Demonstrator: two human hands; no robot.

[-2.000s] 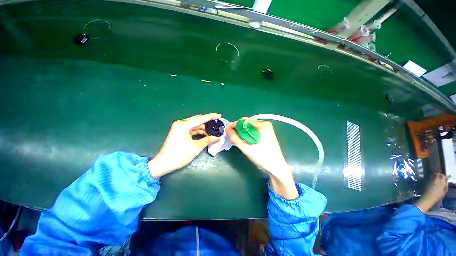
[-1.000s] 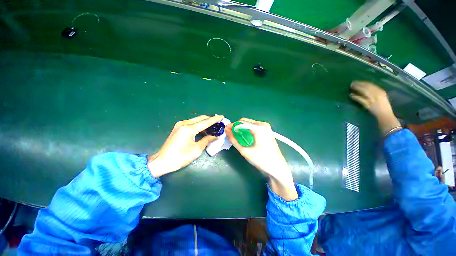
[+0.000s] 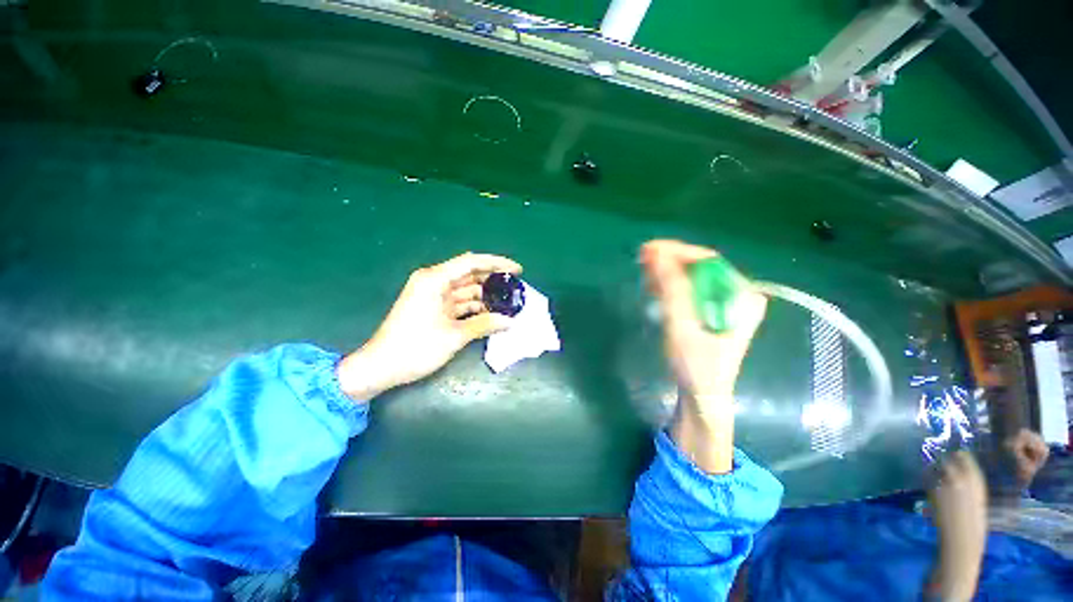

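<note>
My left hand (image 3: pixel 430 320) pinches a small black round part (image 3: pixel 504 293) between thumb and fingers, its round face showing. A creased white wipe (image 3: pixel 526 335) lies just under and right of the part. My right hand (image 3: pixel 700 318) is blurred and held apart, right of the part. It grips the dispensing syringe by its green adapter head (image 3: pixel 714 294); the barrel and tip are hidden or blurred. A pale air hose (image 3: pixel 865 341) loops from the green head to the right.
Black parts sit along the rail side, at the far left (image 3: pixel 151 82), centre (image 3: pixel 585 168) and right (image 3: pixel 822 229). A patterned strip (image 3: pixel 828 376) lies right. Another person's hand (image 3: pixel 961 494) is at lower right. A metal rail (image 3: pixel 659 80) crosses behind.
My right hand has moved right, away from the black part, with the green head. The other person's arm has drawn back from the rail side, where a black part now shows. The far parts have shifted left.
</note>
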